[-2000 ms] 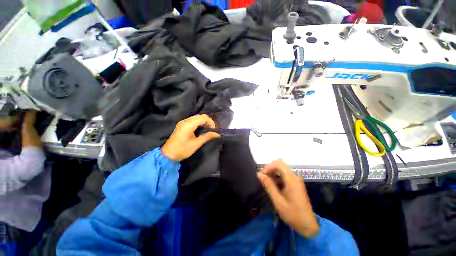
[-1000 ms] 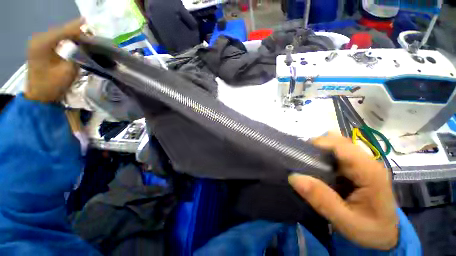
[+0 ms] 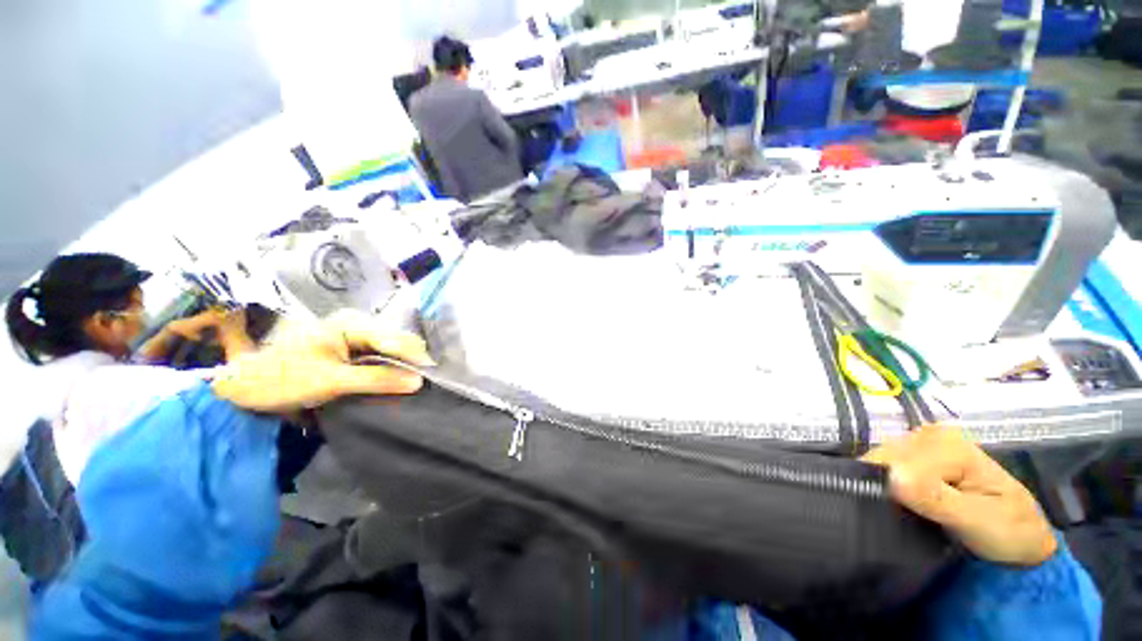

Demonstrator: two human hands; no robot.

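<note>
A dark garment (image 3: 488, 470) is held stretched between my hands in front of the table edge. A zipper (image 3: 701, 448) with silvery teeth runs along its upper edge, and its slider and pull (image 3: 520, 430) hang left of the middle. My left hand (image 3: 319, 363) grips the garment's upper left end, thumb on top. My right hand (image 3: 971, 495) grips the right end of the zipper edge. The fingers behind the cloth are hidden. The lower cloth hangs down over my lap.
A white sewing machine (image 3: 877, 232) stands on the white table (image 3: 564, 313). Scissors (image 3: 877, 363) with yellow and green handles lie on spare zippers (image 3: 823, 338) hanging over the table edge. A person (image 3: 94, 326) works at the left; another person (image 3: 461, 125) sits farther back. Dark cloth (image 3: 589, 207) lies behind.
My hands first lifted the garment off the table and spread its zipper edge; now my left hand is lower and the edge flatter. The zipper pull has come into view. The view has tilted up.
</note>
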